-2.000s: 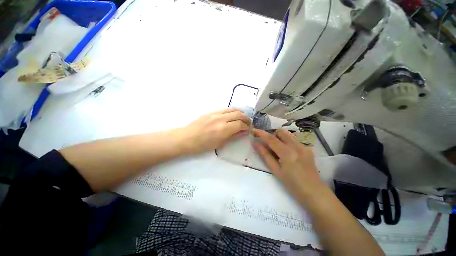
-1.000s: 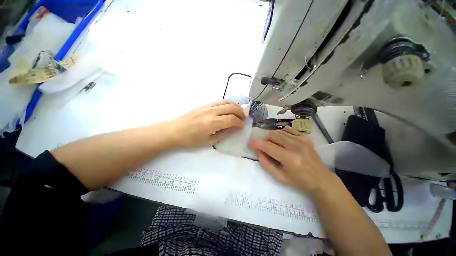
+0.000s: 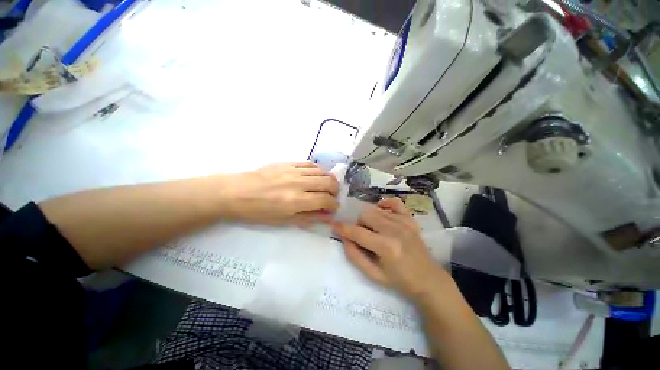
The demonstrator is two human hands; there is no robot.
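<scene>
A sheer white fabric piece (image 3: 350, 209) lies by the presser foot (image 3: 356, 181), between my hands; another part of sheer fabric (image 3: 278, 295) hangs over the table's front edge. My left hand (image 3: 293, 191) is left of the foot, its fingertips on the fabric's left edge. My right hand (image 3: 383, 242) is in front of the foot, thumb and fingers on the fabric's lower right part. The fingertips of both hands are close together and slightly blurred, and the fabric partly hides under them. The sewing machine head (image 3: 449, 94) stands over the right side.
A blue basket (image 3: 94, 32) at the upper left holds white pieces and a yellowish printed scrap (image 3: 32, 83). At right lie a black item (image 3: 474, 285), a sheer piece (image 3: 481, 249) over it and black-handled shears (image 3: 522, 300). A printed ruler (image 3: 210, 266) runs along the front edge.
The camera view has shifted. My hands have come closer together below the foot, and sheer fabric now shows over the front edge of the table.
</scene>
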